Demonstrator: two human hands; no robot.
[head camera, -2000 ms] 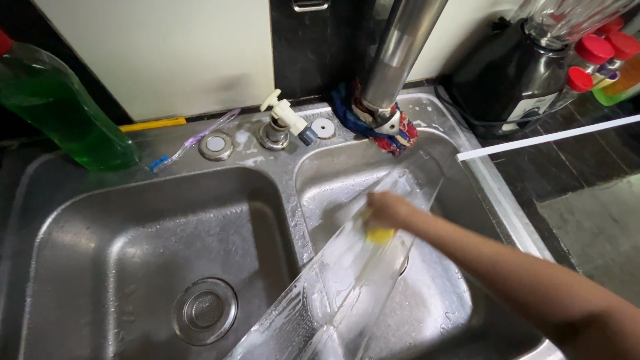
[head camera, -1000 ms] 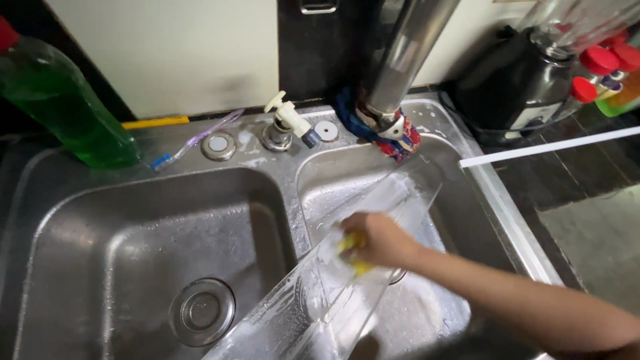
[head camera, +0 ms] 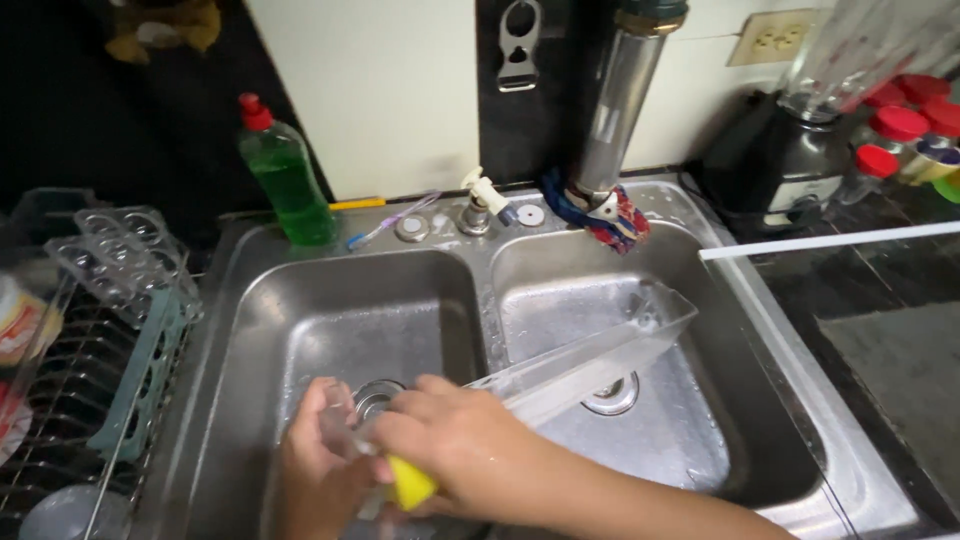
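Note:
A long clear plastic bin [head camera: 592, 367] with suds on it lies slanted over the divider of the steel double sink, its far end over the right basin [head camera: 555, 307]. My left hand [head camera: 322, 450] grips its near end above the left basin [head camera: 375, 330]. My right hand [head camera: 450, 442] is closed on a yellow sponge [head camera: 410, 484], pressed to the bin's near end beside the left hand. The fingertips of both hands are partly hidden.
A green dish soap bottle [head camera: 292, 187], a toothbrush [head camera: 390, 219] and a small tap [head camera: 484, 199] stand or lie along the sink's back ledge. A cloth [head camera: 611, 217] wraps the metal pipe's base. A wire dish rack [head camera: 67, 405] is left, a blender [head camera: 787, 157] right.
My right hand with the sponge has moved from the bin's middle over the right basin to its near end. My left hand has come into view. The view has shifted, now showing the dish rack.

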